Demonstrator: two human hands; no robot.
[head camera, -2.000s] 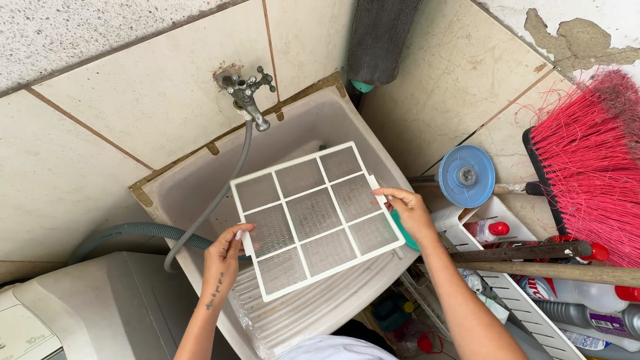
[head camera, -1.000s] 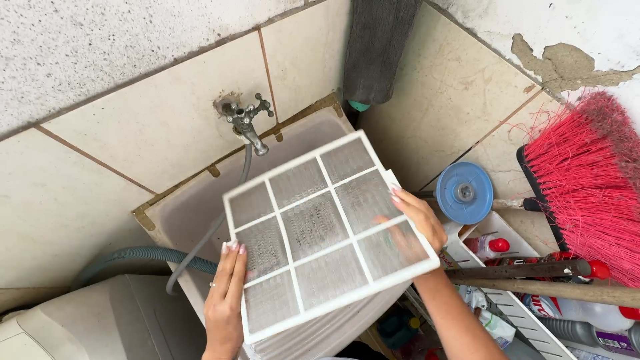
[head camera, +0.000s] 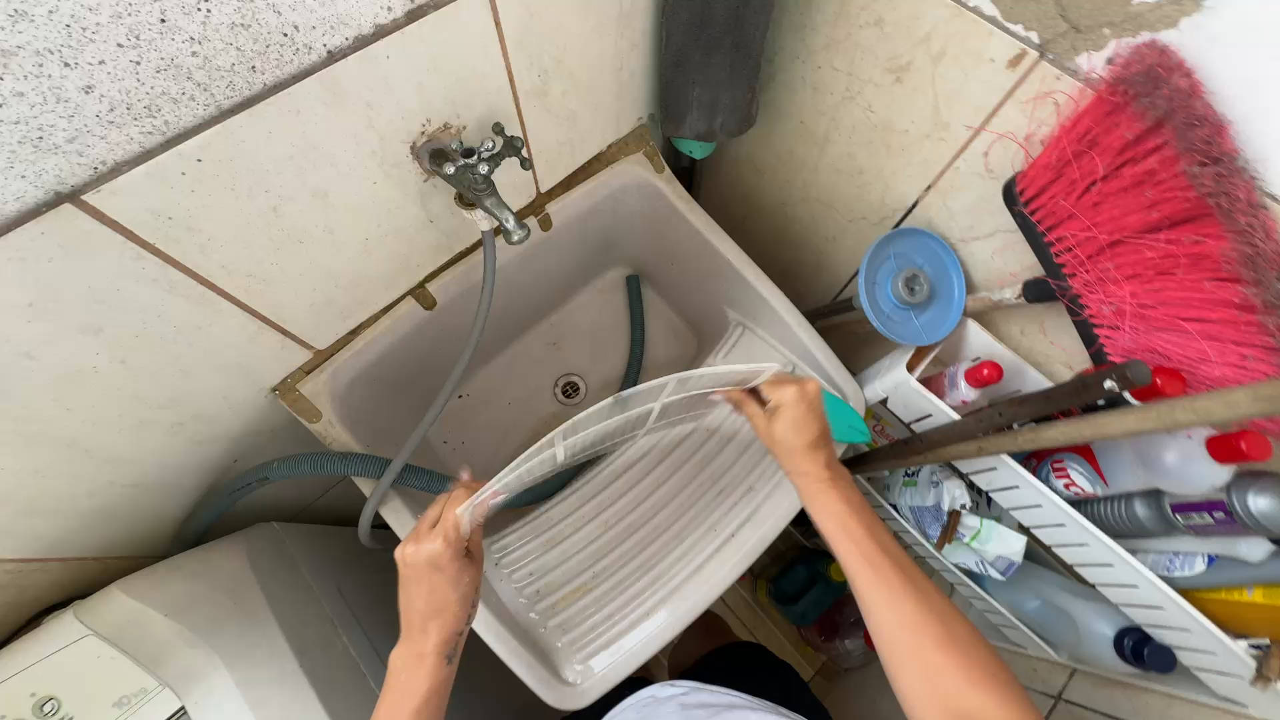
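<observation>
A white-framed mesh filter screen (head camera: 620, 415) is held tilted nearly edge-on and bowed over a plastic laundry sink (head camera: 740, 270). My left hand (head camera: 440, 560) grips its left end, and my right hand (head camera: 790, 425) pinches its right end. Beneath the screen lies the sink's ribbed washboard (head camera: 640, 540), which looks wet near its lower corner. The drain (head camera: 570, 389) shows in the basin beyond the screen. A grey hose (head camera: 440, 410) hangs from the metal faucet (head camera: 485, 190). Part of a green object (head camera: 845, 418) shows beside my right hand.
A corrugated hose (head camera: 330, 465) reaches over the sink's left rim, above a washing machine (head camera: 240, 620). At right stand white slatted baskets (head camera: 1060, 530) with bottles, wooden poles (head camera: 1060, 420), a blue round lid (head camera: 912, 286) and a red-bristled broom (head camera: 1150, 230). A dark cloth (head camera: 712, 70) hangs behind the sink.
The screen has gone from facing the camera, with its grid in full view, to nearly edge-on and bowed. Both hands still hold its ends. The drain and washboard now show.
</observation>
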